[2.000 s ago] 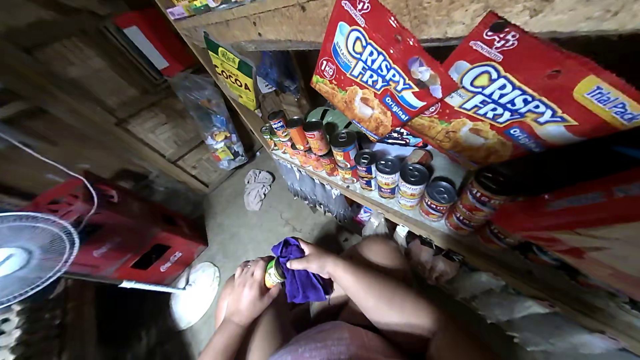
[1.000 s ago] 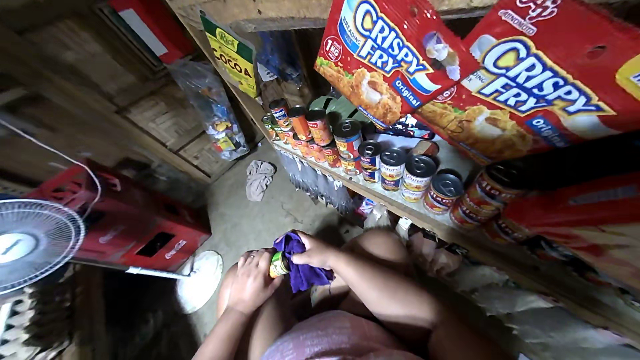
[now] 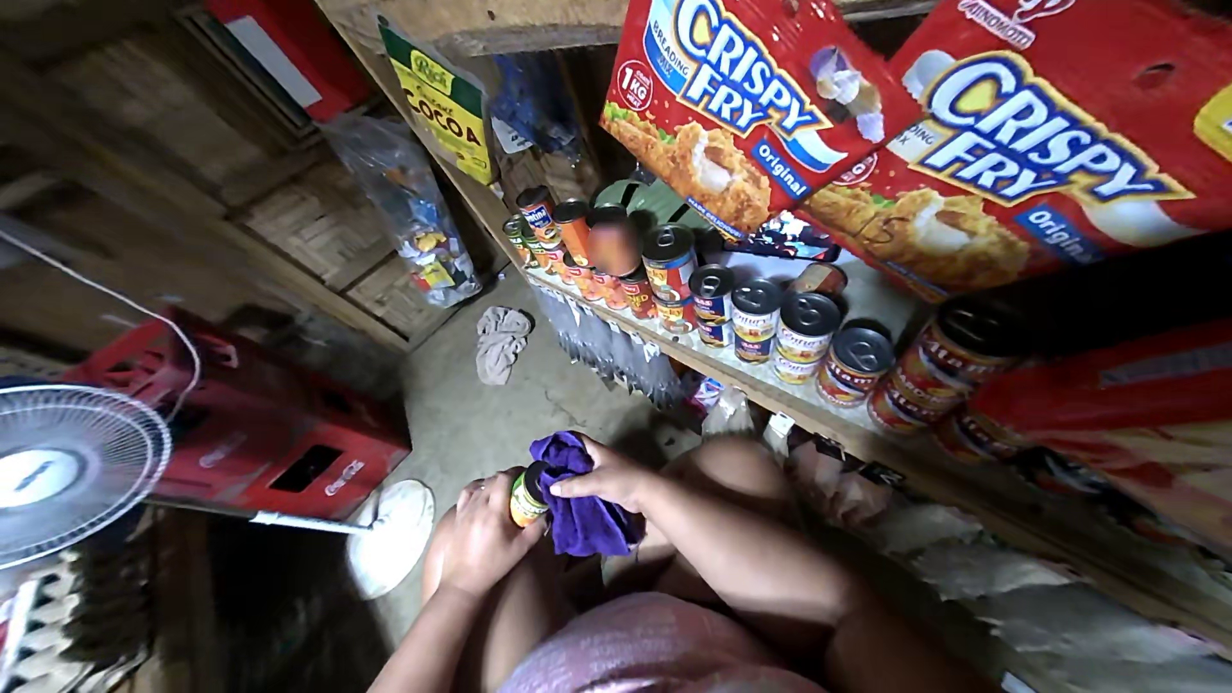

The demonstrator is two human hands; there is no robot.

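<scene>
Low in the middle of the view, my left hand (image 3: 484, 534) grips a small food can (image 3: 526, 498) with a green and yellow label. My right hand (image 3: 608, 474) holds a purple cloth (image 3: 589, 520) against the can's right side and end. Part of the cloth hangs down over my lap. Both hands are close together above my knees. My fingers and the cloth hide much of the can.
A wooden shelf (image 3: 707, 358) with rows of food cans (image 3: 756, 318) runs along the right, below hanging red breading packs (image 3: 741, 106). A grey rag (image 3: 501, 345) lies on the floor. Left stand a fan (image 3: 77, 472) and a red crate (image 3: 279, 452); a plastic bag (image 3: 404, 212) hangs behind.
Both hands stay at the can. The cloth has shifted a little around the can's end, and its loose part hangs differently.
</scene>
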